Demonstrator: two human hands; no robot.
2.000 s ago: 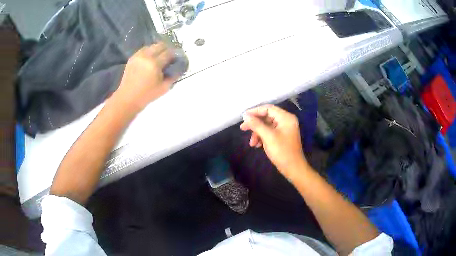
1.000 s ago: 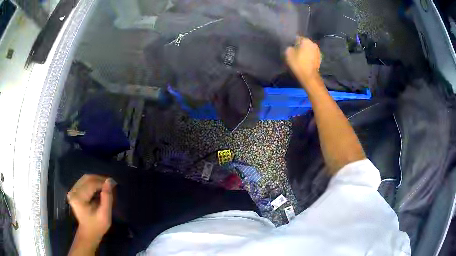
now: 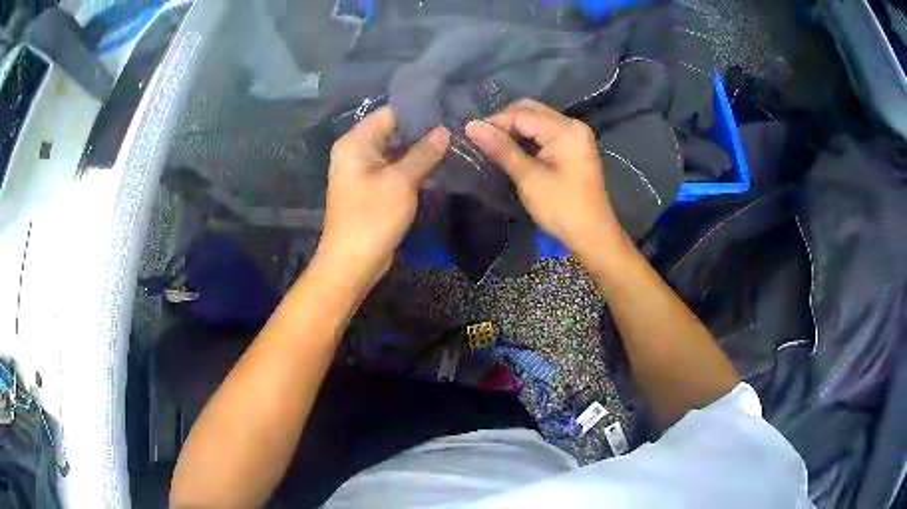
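Note:
A dark grey garment (image 3: 453, 84) with pale stitching lines lies on top of a garment pile, its near part raised between my hands. My left hand (image 3: 383, 174) pinches its cloth between thumb and fingers. My right hand (image 3: 552, 164) pinches its edge close beside the left hand, where a thin pale line shows. The cloth under the fingertips is partly hidden.
The blue crate (image 3: 734, 139) shows under and right of the pile. The white machine table edge (image 3: 94, 258) runs down the left. More dark garments (image 3: 766, 268) hang at the right. Speckled floor (image 3: 557, 308) has scraps and a yellow patterned piece (image 3: 480, 334).
The view has turned from the sewing table to the garment pile. My left hand has come up from the lower left and taken hold of cloth; my right hand has moved left beside it.

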